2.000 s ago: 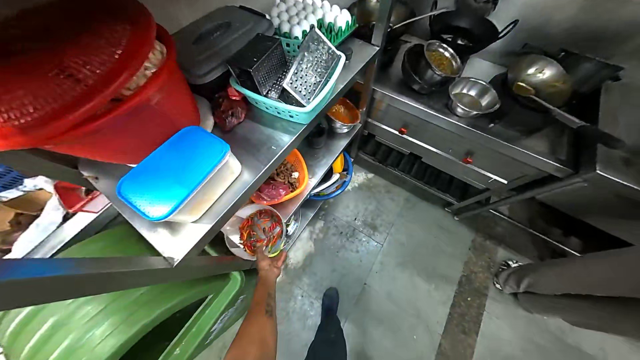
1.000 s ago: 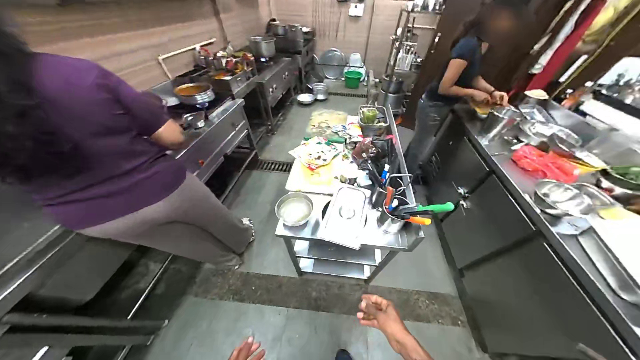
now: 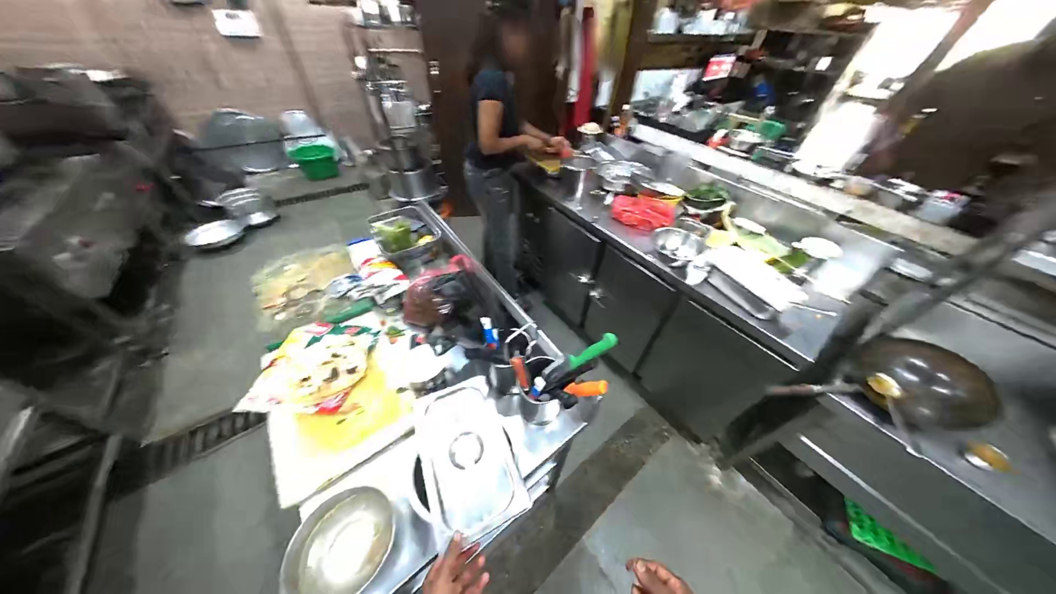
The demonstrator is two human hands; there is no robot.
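My left hand (image 3: 456, 569) shows at the bottom edge, fingers spread and empty, just in front of a rectangular steel lid (image 3: 469, 462) on the steel table. Farther right, my right hand (image 3: 657, 577) is over the floor, partly cut off by the frame, its fingers curled; nothing shows in it. Left of the lid sits a round metal bowl (image 3: 342, 540). Behind them lie a white cutting board (image 3: 289, 462) with a yellow stain, and food on a plastic wrapper (image 3: 326, 367). A steel container (image 3: 538, 408) holds utensils with green and orange handles.
A person in a dark shirt (image 3: 491, 115) stands at the steel counter (image 3: 792, 330), which carries bowls, a red plastic bag (image 3: 643, 213) and trays. A dark wok (image 3: 928, 384) sits at the right. Metal pans (image 3: 214, 234) and a green tub (image 3: 315, 162) are on the floor at the back left.
The view has swung widely away from the shelves. The bowl of chillies held two seconds ago is out of sight. The table appears closer than one second ago, and the person in purple is out of view.
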